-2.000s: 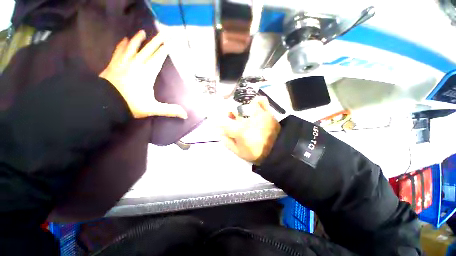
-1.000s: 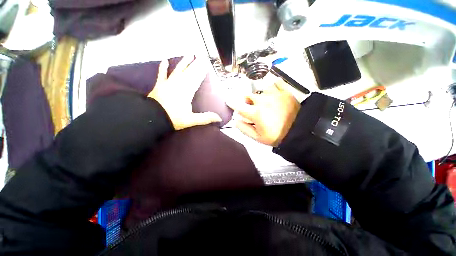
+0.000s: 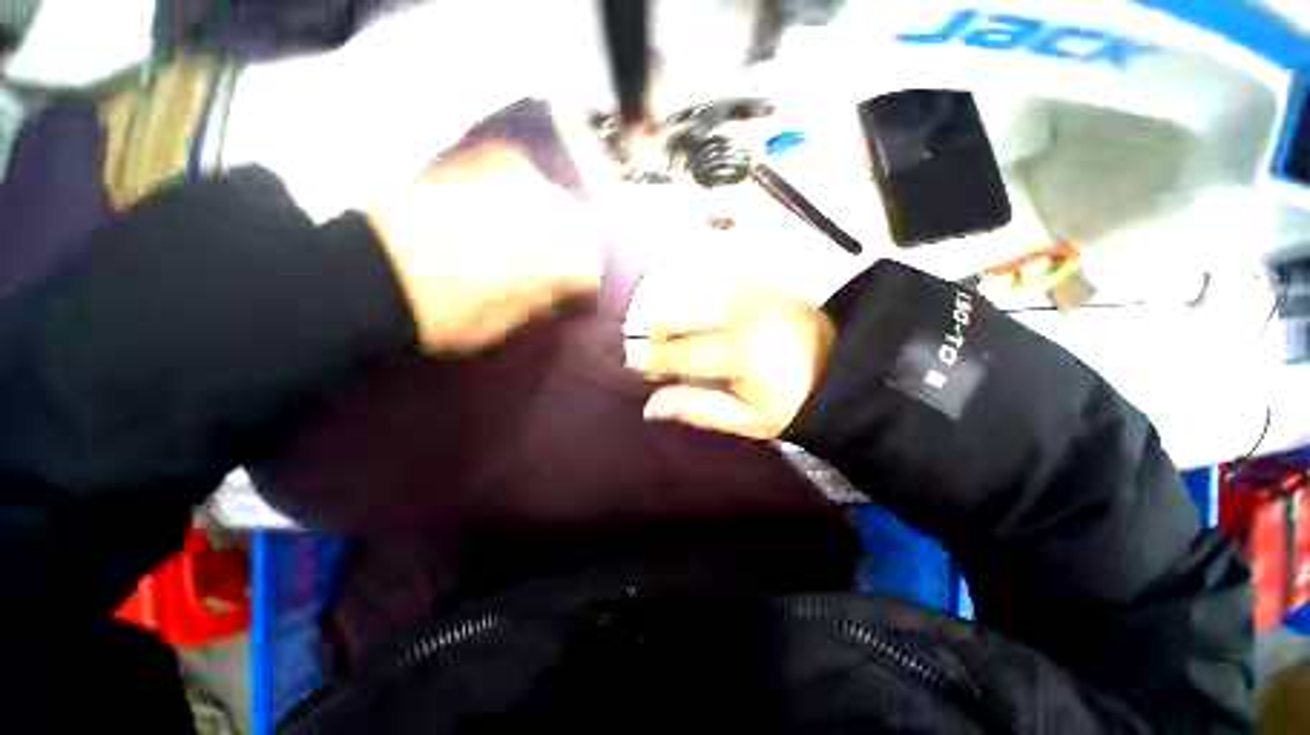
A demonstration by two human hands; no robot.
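Observation:
The dark maroon panel (image 3: 532, 417) lies on the white machine bed and hangs over its front edge. My left hand (image 3: 496, 251), blurred, is on the cloth left of the needle area, its fingers not distinct. My right hand (image 3: 740, 359) rests at the cloth's right edge, below the needle area, fingers pointing left; whether it grips the cloth is unclear. A purplish strip of cloth (image 3: 618, 273) shows between the hands; the rest of the small piece is hidden or washed out by glare. The presser foot and needle area (image 3: 632, 144) is blurred just above.
A round coiled metal part (image 3: 718, 158), a small blue part (image 3: 784, 142) and a slim black stick (image 3: 807, 210) lie right of the needle. Farther right are a black phone (image 3: 937, 168) and orange-yellow snips (image 3: 1037, 269). Red crates (image 3: 194, 589) stand below left.
My left hand has changed from spread fingers to a blurred, more compact shape. My right hand has moved slightly down and left, away from the needle. The maroon panel reaches farther right along the front edge.

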